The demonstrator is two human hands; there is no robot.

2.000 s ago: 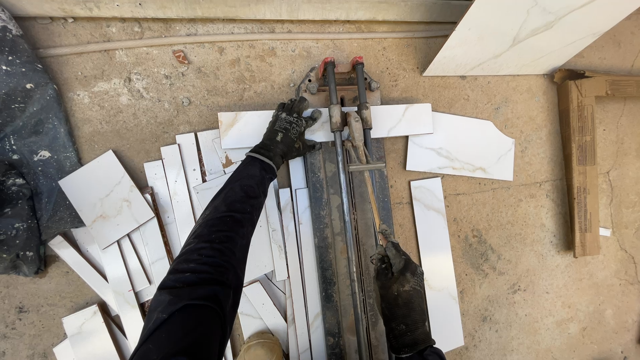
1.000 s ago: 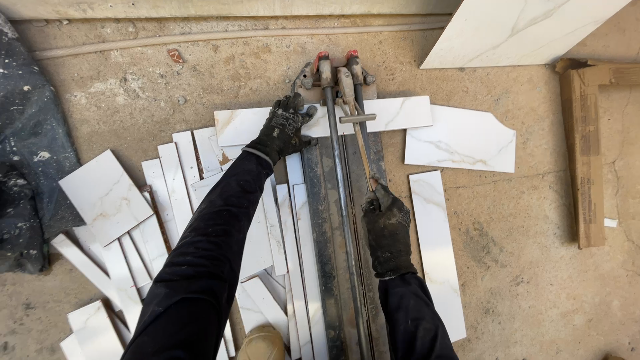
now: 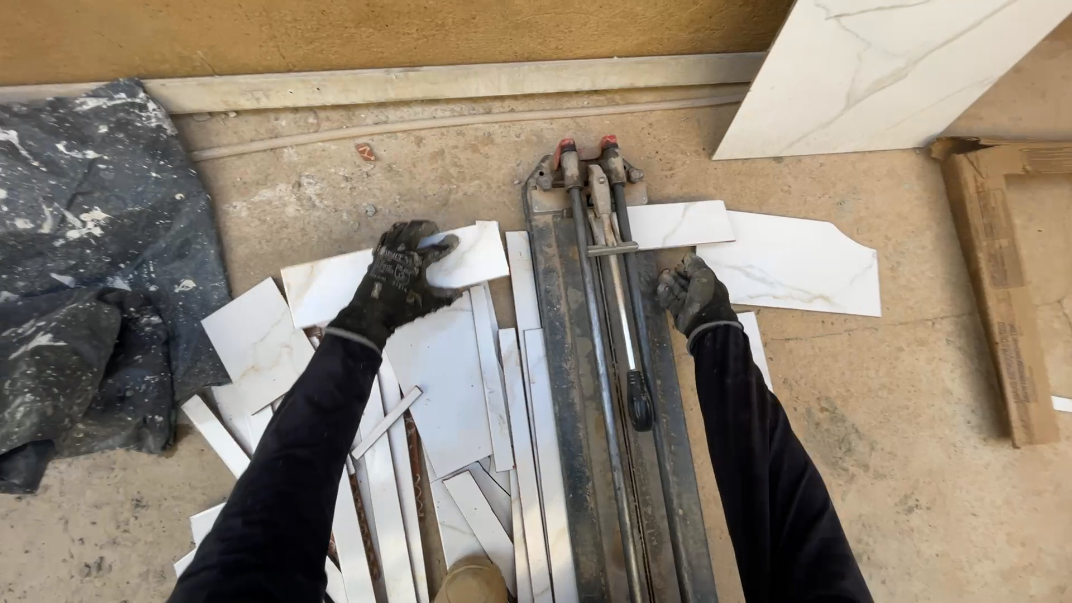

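Observation:
My gloved left hand [image 3: 408, 272] grips a white marble-look tile piece [image 3: 473, 255] above the offcuts left of the manual tile cutter [image 3: 569, 402]. Another tile piece [image 3: 680, 224] lies at the cutter's right side near its far end. Just below that piece is my gloved right hand [image 3: 693, 291], fingers curled, beside the cutter's rail; whether it holds anything is unclear. The cutter's handle [image 3: 620, 318] points toward me between the two rails, and neither hand is on it.
Many tile strips and offcuts [image 3: 444, 377] lie left of the cutter. A notched tile [image 3: 796, 264] lies right, a large tile [image 3: 871, 75] at the back. Cardboard [image 3: 997, 293] is far right, a paint-spattered sheet [image 3: 92, 234] far left. A shoe tip [image 3: 473, 579] shows below.
The long tile across the cutter is now in separate pieces; my left hand has moved left with one. My right hand has let go of the cutter's handle and moved to its right side.

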